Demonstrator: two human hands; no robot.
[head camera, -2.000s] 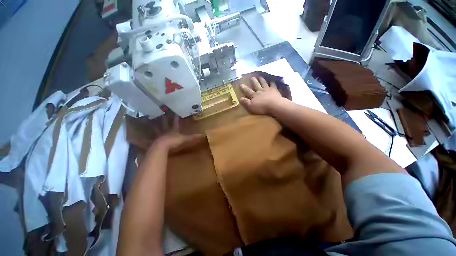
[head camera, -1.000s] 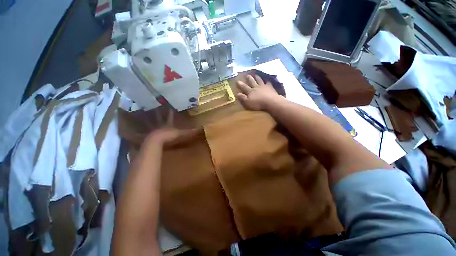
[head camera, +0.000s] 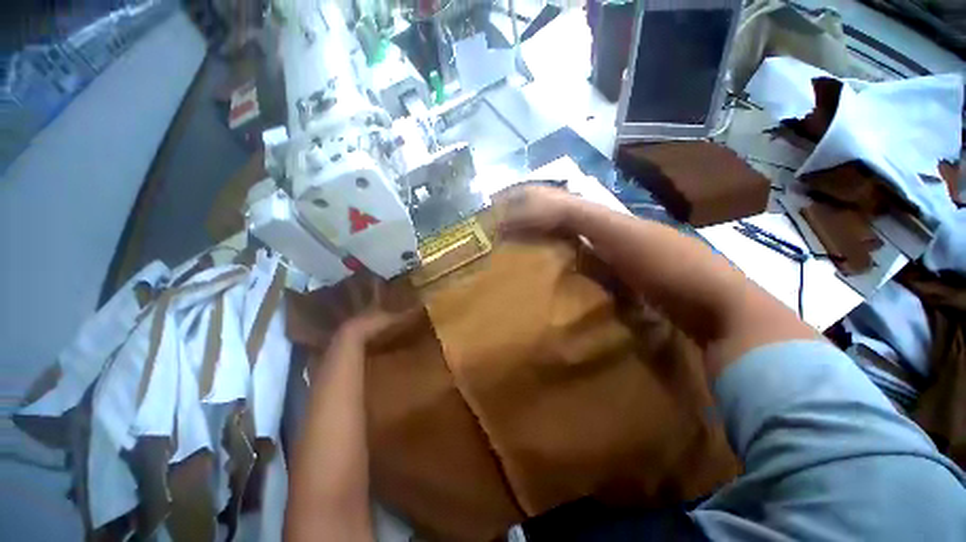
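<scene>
A tan-brown garment panel (head camera: 530, 339) with a long central edge covers the machine bed and hangs towards my lap. The yellow slotted clamp foot (head camera: 453, 254) lies on its far part, under the white sewing machine head (head camera: 355, 212) with a red logo. My right hand (head camera: 533, 215) is at the panel's far edge, right of the clamp foot; it is blurred, its fingers look bent, and its grip is unclear. My left hand (head camera: 371, 310) is on the panel left of the clamp foot, below the head, blurred and partly in shadow.
White cloth strips with brown bands (head camera: 217, 344) hang at left. A dark-brown block of cut pieces (head camera: 699, 182) lies before the upright screen (head camera: 678, 69). Dark snips (head camera: 771, 241) lie on white paper (head camera: 741, 265). White cloth (head camera: 890, 138) is heaped at right.
My right hand was flat with fingers spread on the panel; now its fingers are drawn in, near the far edge. My left hand stays left of the clamp foot. The camera view has shifted.
</scene>
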